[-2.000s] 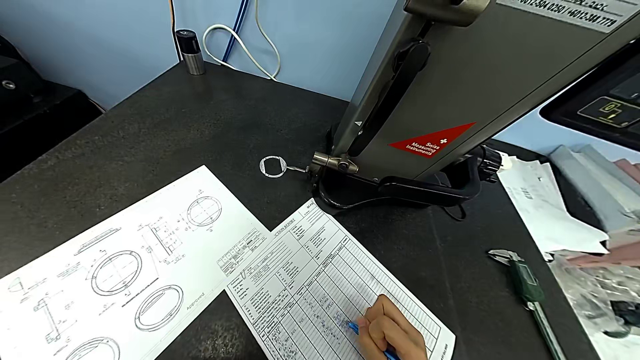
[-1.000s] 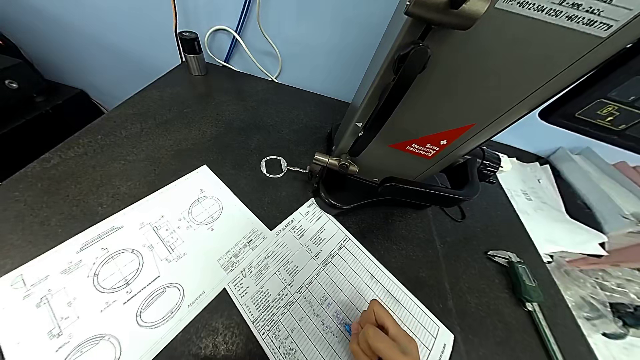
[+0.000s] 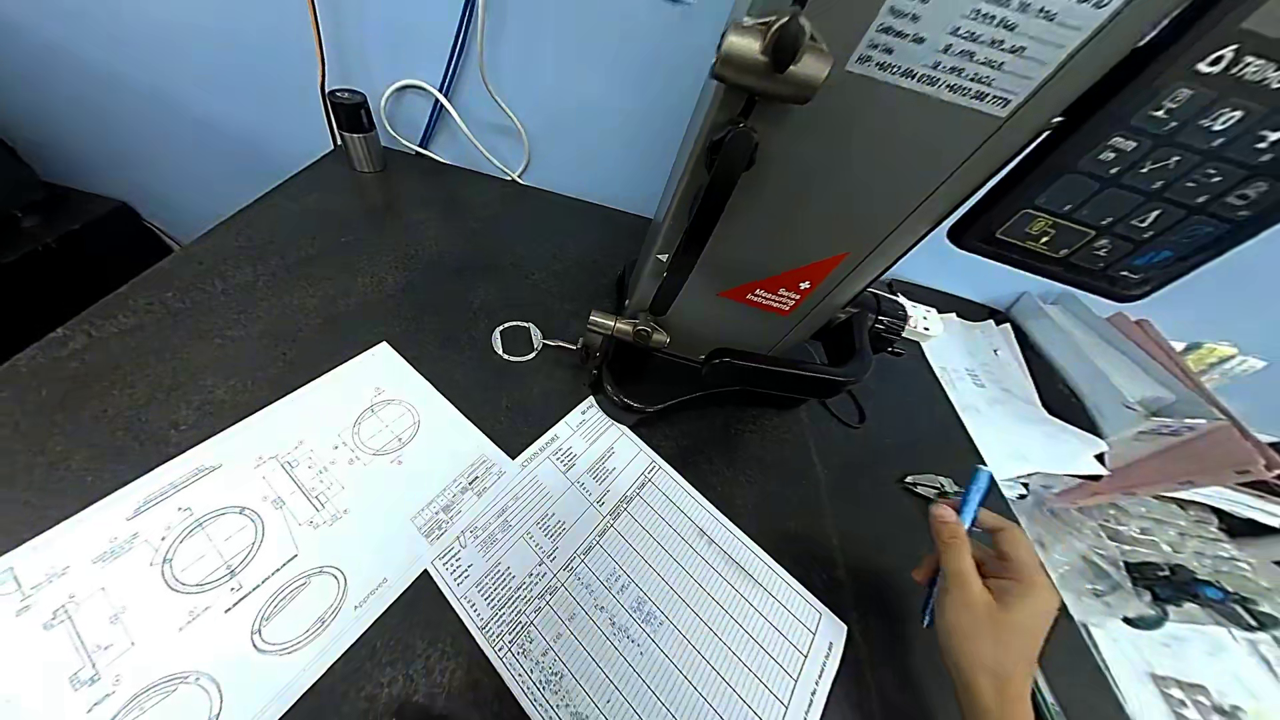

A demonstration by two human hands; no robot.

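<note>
My right hand (image 3: 990,600) holds a blue pen (image 3: 972,500) between thumb and fingers, at the right, over a caliper (image 3: 932,486) that it mostly covers. To its left lies a printed form (image 3: 660,580) with handwritten entries in its columns. A technical drawing (image 3: 300,490) of ring-shaped parts is beside the form, their edges meeting. Behind them stands a grey height gauge (image 3: 770,220) with a control panel (image 3: 1150,160). A small metal ring (image 3: 517,341) is by the probe at the gauge's base. My left hand is not in view.
A black-and-silver cylinder (image 3: 356,130) stands at the back by the blue wall, near a looped white cable (image 3: 450,110). Papers (image 3: 1010,400), folders (image 3: 1180,430) and clear plastic bags (image 3: 1130,540) crowd the right side of the dark table (image 3: 440,260).
My right hand has moved from the form to the right, over the caliper, with the blue pen still in it. The caliper was uncovered before.
</note>
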